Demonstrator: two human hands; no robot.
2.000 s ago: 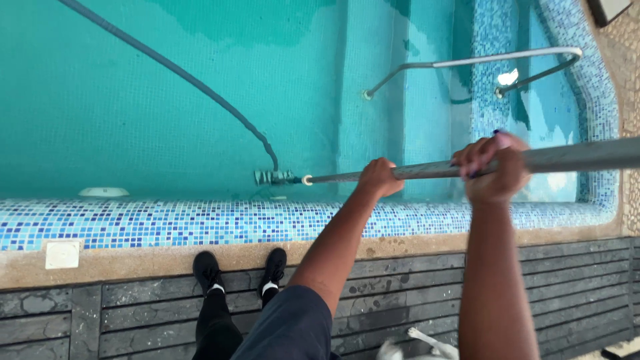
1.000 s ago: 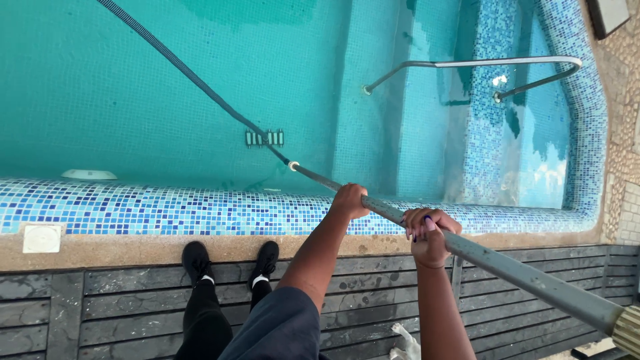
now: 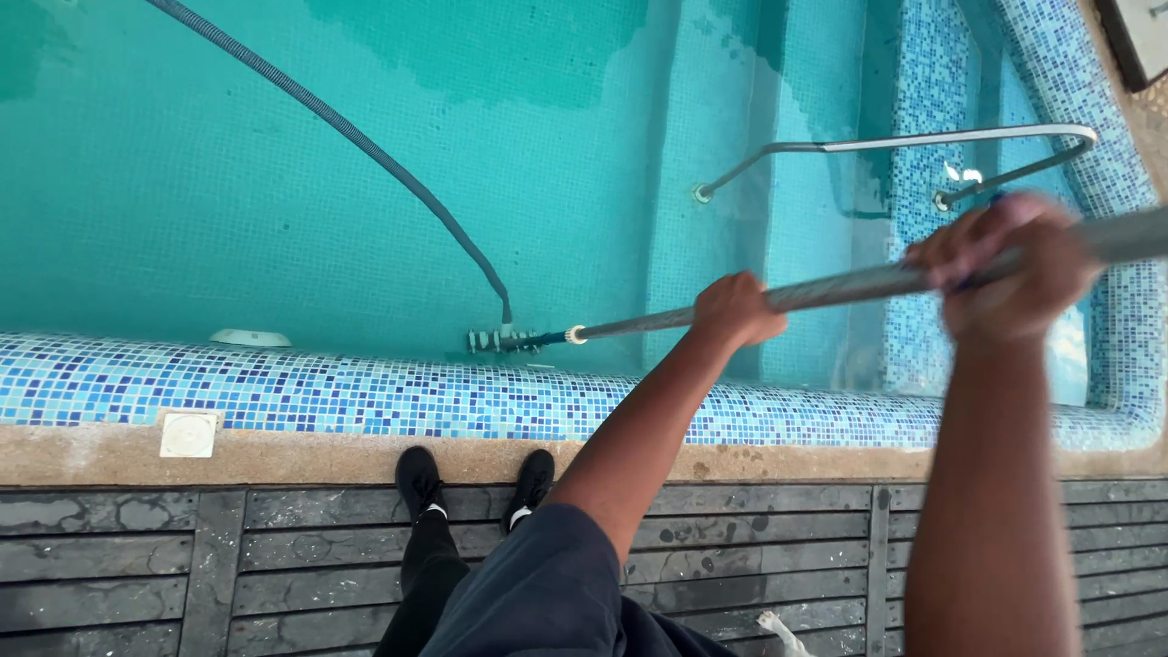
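Note:
My left hand (image 3: pixel 737 310) is closed around the middle of a metal telescopic pole (image 3: pixel 849 287). Farther up the pole, at the right, my right hand (image 3: pixel 1013 260) grips it too, blurred. The pole runs out over the pool to a white collar and a pool vacuum head (image 3: pixel 505 340), which sits underwater close to the near tiled wall. A ribbed vacuum hose (image 3: pixel 365 146) rises from the head and curves away to the upper left. The pole's far right end lies outside the view.
A mosaic-tiled pool edge (image 3: pixel 365 394) crosses in front of my black shoes (image 3: pixel 418 479). A wooden deck (image 3: pixel 766 529) lies below, with a white animal's paw (image 3: pixel 776 625) on it. A metal handrail (image 3: pixel 940 140) stands over the steps. A white skimmer lid (image 3: pixel 189 435) is at left.
Since one second ago, my right hand has swung up and right, leaving the pole flatter. The vacuum head has moved toward the near pool wall, and the hose now bends more sharply down to it.

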